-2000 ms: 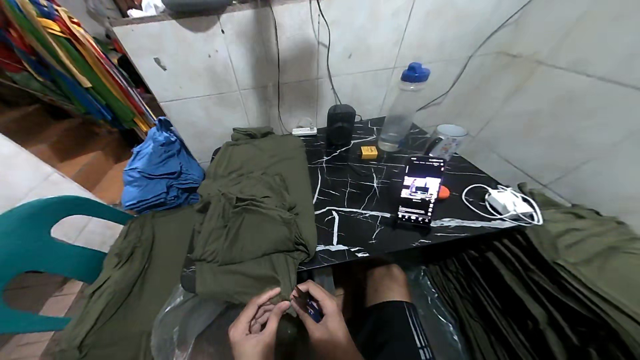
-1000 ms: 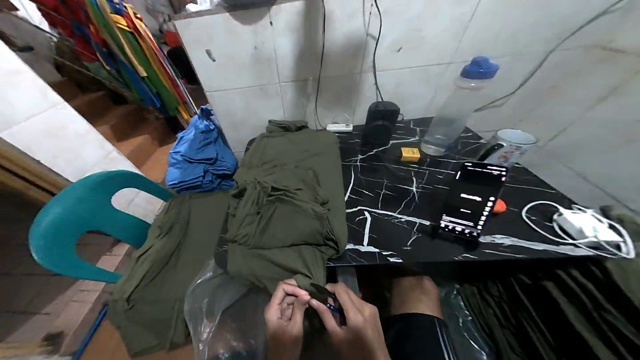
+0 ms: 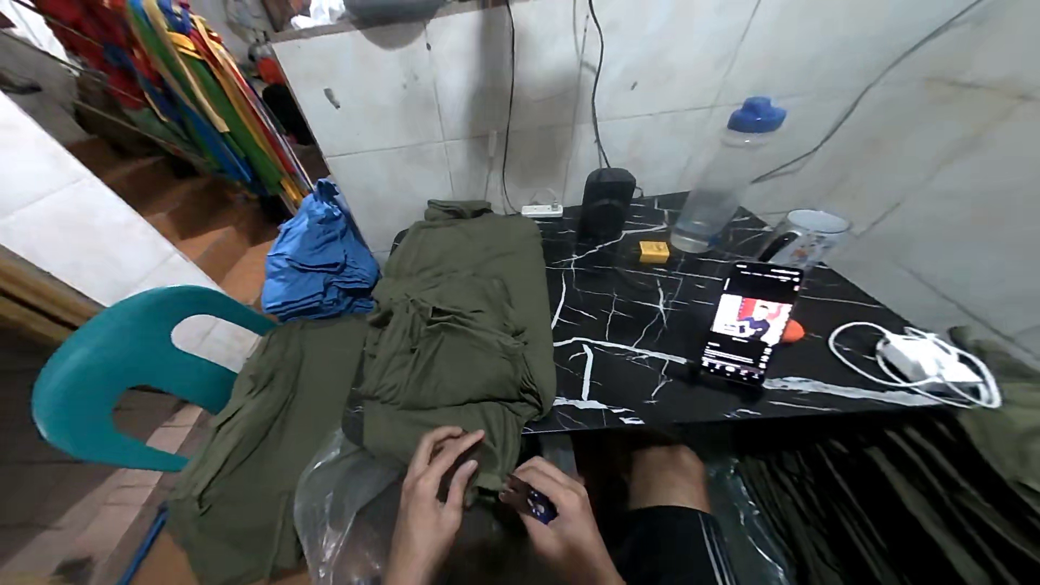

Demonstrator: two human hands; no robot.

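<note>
Olive-green fabric garments (image 3: 455, 349) lie stacked on the left part of a black marble-patterned table (image 3: 617, 325), and the lower end of the stack hangs over the front edge. My left hand (image 3: 439, 487) rests at that hanging end with its fingers apart; whether it pinches any cloth is hard to see. Close to its right, my right hand (image 3: 556, 508) holds a small dark tool (image 3: 532, 500), its exact kind unclear, beside the cloth's edge. Clear plastic (image 3: 333, 504) lies below and left of my left hand.
A phone (image 3: 751, 325), white charger cable (image 3: 926, 366), mug (image 3: 808, 236), water bottle (image 3: 723, 183), yellow box (image 3: 653, 251) and black speaker (image 3: 607, 203) stand or lie on the table. A teal plastic chair (image 3: 89, 374) and blue bundle (image 3: 321, 260) are left. More olive cloth (image 3: 861, 496) lies right.
My left hand has moved a little apart from the right one, and its fingers have spread. The right hand still holds the small tool. The phone's screen picture has changed.
</note>
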